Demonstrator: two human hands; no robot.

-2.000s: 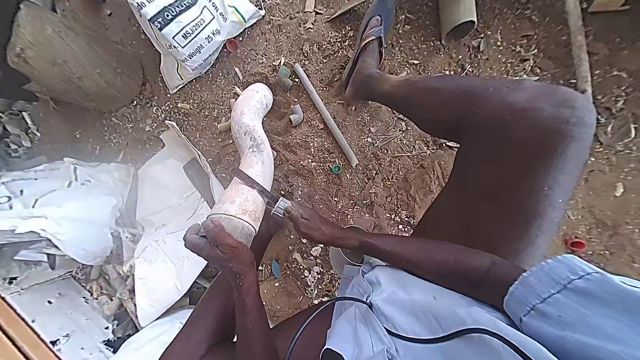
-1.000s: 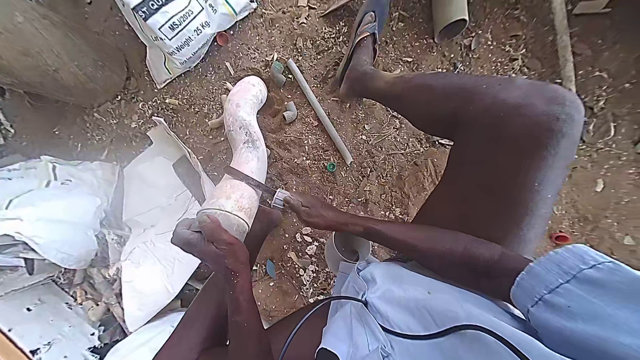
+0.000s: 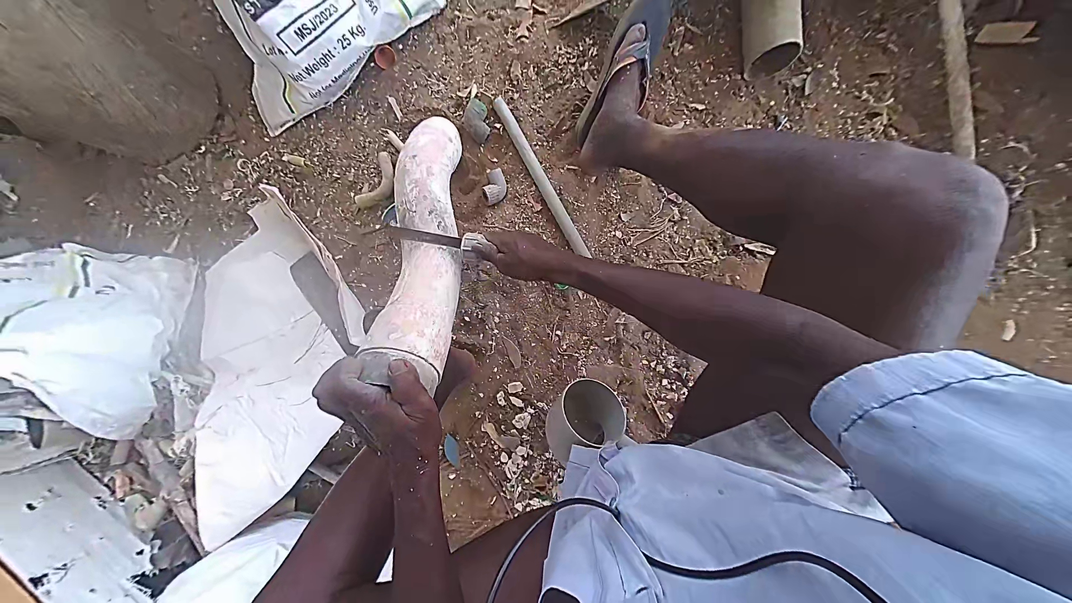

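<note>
My left hand (image 3: pixel 381 406) grips the wide, collared lower end of a curved, whitish pipe-like piece (image 3: pixel 419 285), with bits of pink and grey on its surface. The piece slants away from me, its rounded far end near the ground. My right hand (image 3: pixel 521 254) is closed around the pale wrapped handle of a narrow dark blade (image 3: pixel 425 237), a knife or a file. The blade lies across the middle of the curved piece; its tip reaches past the left side.
A thin grey pipe (image 3: pixel 543 177) and small pipe elbows (image 3: pixel 495 187) lie on the dirt. A short wide pipe (image 3: pixel 590 412) stands by my lap. White sacks (image 3: pixel 92 335) and sheeting (image 3: pixel 260 377) are at left, a printed sack (image 3: pixel 314 59) beyond. A black cable (image 3: pixel 712 574) crosses my clothing.
My right hand and the blade have moved along the curved piece, away from my left hand and toward its far end. My left hand keeps its hold on the collared end.
</note>
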